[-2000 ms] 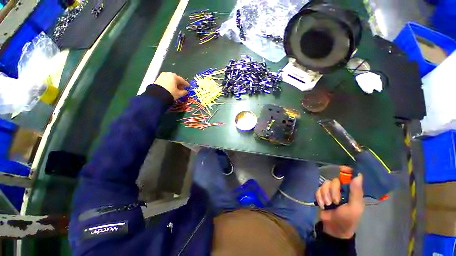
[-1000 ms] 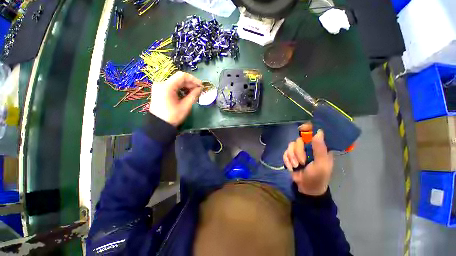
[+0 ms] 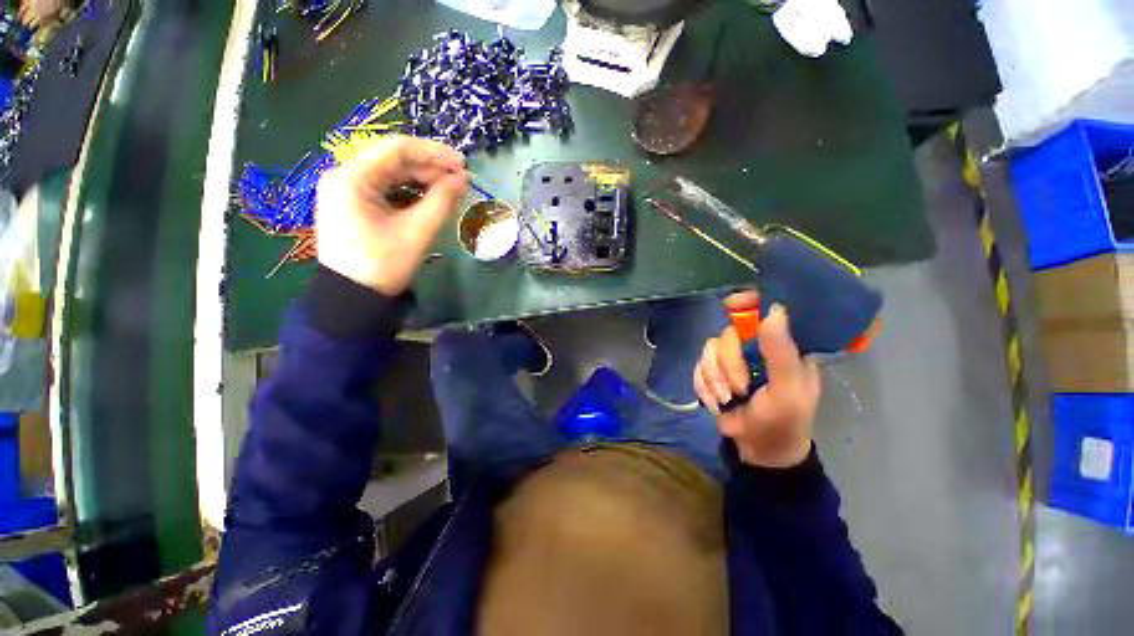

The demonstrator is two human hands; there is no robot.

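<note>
My left hand (image 3: 386,205) pinches a thin blue lead wire (image 3: 480,189) between thumb and forefinger, just above the round flux tin (image 3: 489,231). My right hand (image 3: 761,385) holds the dark blue soldering gun (image 3: 815,295) by its grip, its metal nose pointing up and left toward the black jig (image 3: 576,218). The jig lies on the mat right of the tin, near the bench's front edge. Blue lead wires (image 3: 276,195) and yellow lead wires (image 3: 361,131) lie left, partly hidden by my left hand. A heap of silver and black components (image 3: 483,93) lies beyond the tin.
A round brown disc (image 3: 672,118) lies beyond the jig. A white box (image 3: 612,52) and the base of a black round hood (image 3: 634,6) stand at the far side. Crumpled white tissue (image 3: 812,25) lies far right. Blue bins (image 3: 1072,211) stand on the right; a conveyor (image 3: 149,286) runs left.
My left hand has moved from the wire piles toward the flux tin and now holds a blue wire. The gun, in my right hand, sits closer to the jig than two seconds ago.
</note>
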